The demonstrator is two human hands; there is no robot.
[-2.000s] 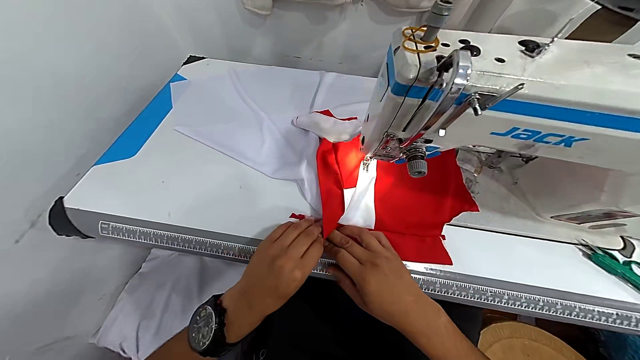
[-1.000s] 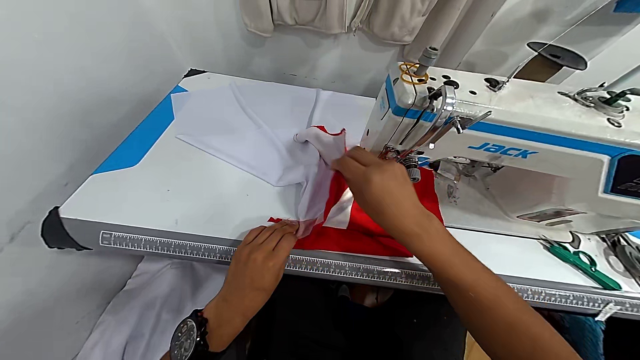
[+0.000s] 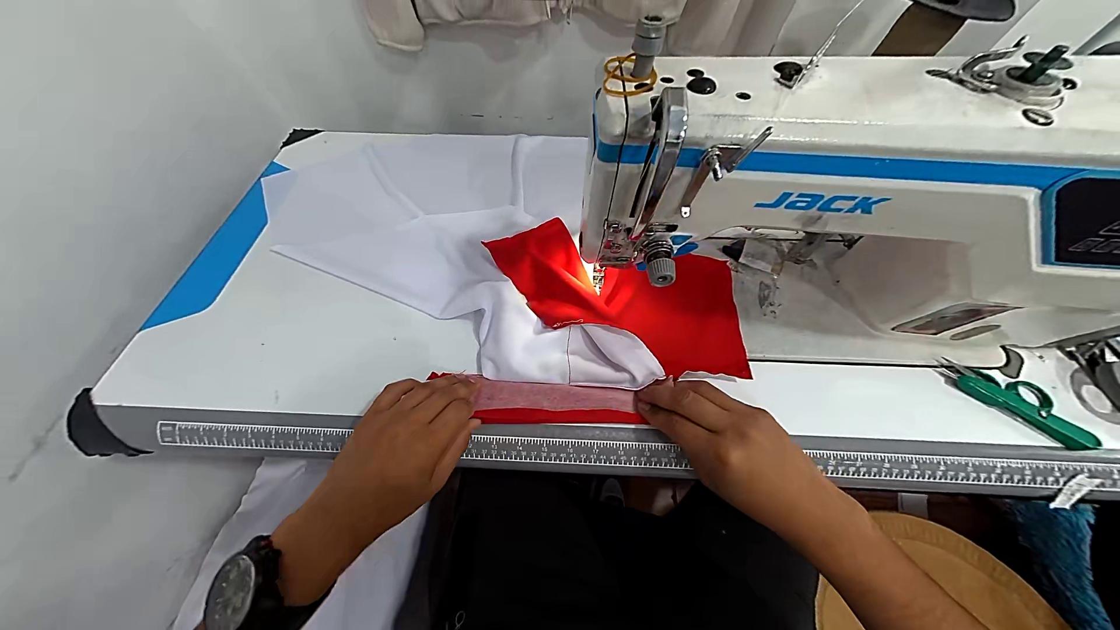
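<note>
Red fabric (image 3: 682, 324) lies under the needle area of a Jack sewing machine (image 3: 822, 166), whose lamp lights it. White fabric (image 3: 516, 341) joins it and spreads over the table's left part. Along the front edge runs a flat strip (image 3: 560, 398) of red cloth under a thin whitish layer. My left hand (image 3: 411, 437) presses the strip's left end, fingers bent over it. At its right end my right hand (image 3: 717, 429) pinches the cloth between thumb and fingers. The presser foot (image 3: 598, 278) is partly hidden by the machine head.
Green thread snips (image 3: 1024, 407) lie on the table at the right. A ruler tape (image 3: 577, 451) runs along the front edge. More white cloth (image 3: 376, 569) hangs below the table at the left, and a round tan seat (image 3: 936, 577) stands below at the right.
My right hand has moved from beside the machine head to the front edge. The red fabric's left part has been folded over, and the strip now lies flat between my hands.
</note>
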